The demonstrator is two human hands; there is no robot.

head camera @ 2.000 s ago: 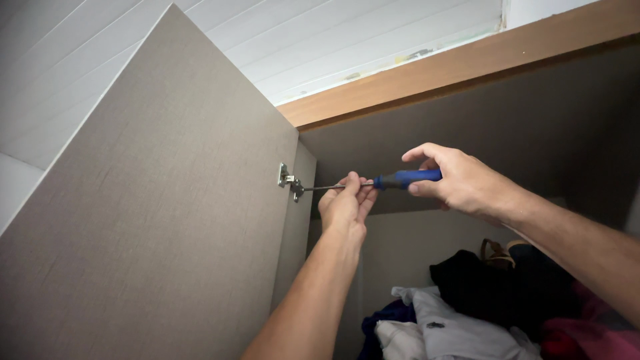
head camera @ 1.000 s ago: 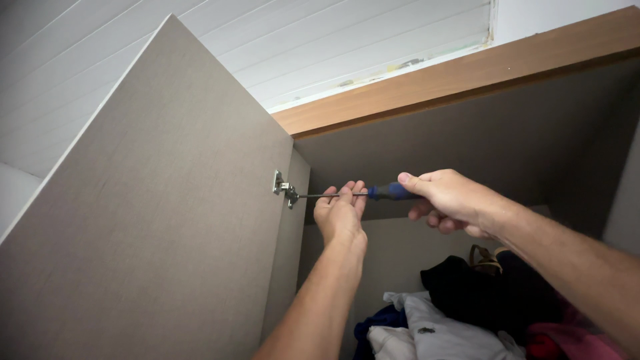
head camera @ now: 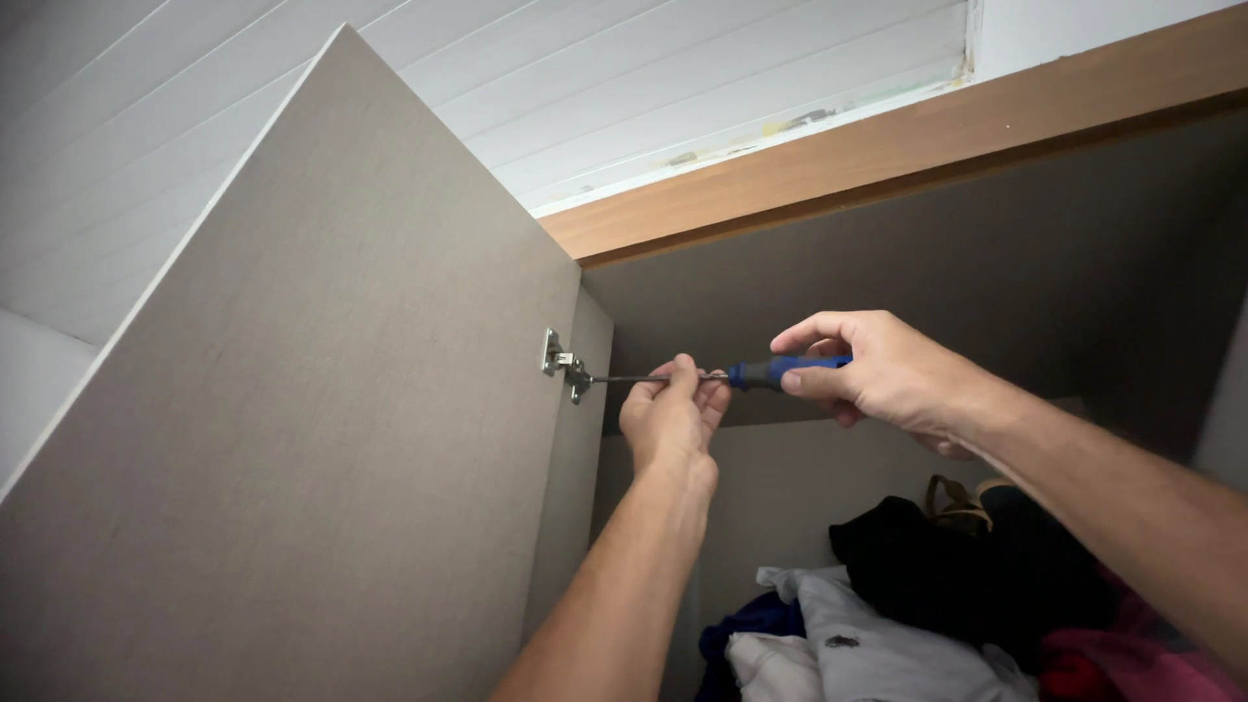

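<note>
A screwdriver with a blue and dark grey handle (head camera: 770,373) lies nearly level, its thin metal shaft reaching left to a metal cabinet hinge (head camera: 567,366). The tip meets the hinge's arm by the side panel; the exact screw cannot be made out. My left hand (head camera: 673,414) pinches the shaft between thumb and fingers, a little right of the hinge. Around the handle's right end, my right hand (head camera: 858,370) has its thumb below and its fingers above and behind. The hinge joins the grey-beige cabinet door (head camera: 322,390) to the side panel (head camera: 575,458).
The door stands open on the left. A wooden strip (head camera: 877,141) runs along the cabinet's upper front edge, under a white panelled ceiling (head camera: 585,88). Inside, below my hands, lie black clothes (head camera: 965,565), a white garment (head camera: 877,643) and pink fabric (head camera: 1121,653).
My right hand has changed its hold on the screwdriver handle, the fingers lifting and spreading compared with one second ago. My left hand has stayed on the shaft, and the tip at the hinge.
</note>
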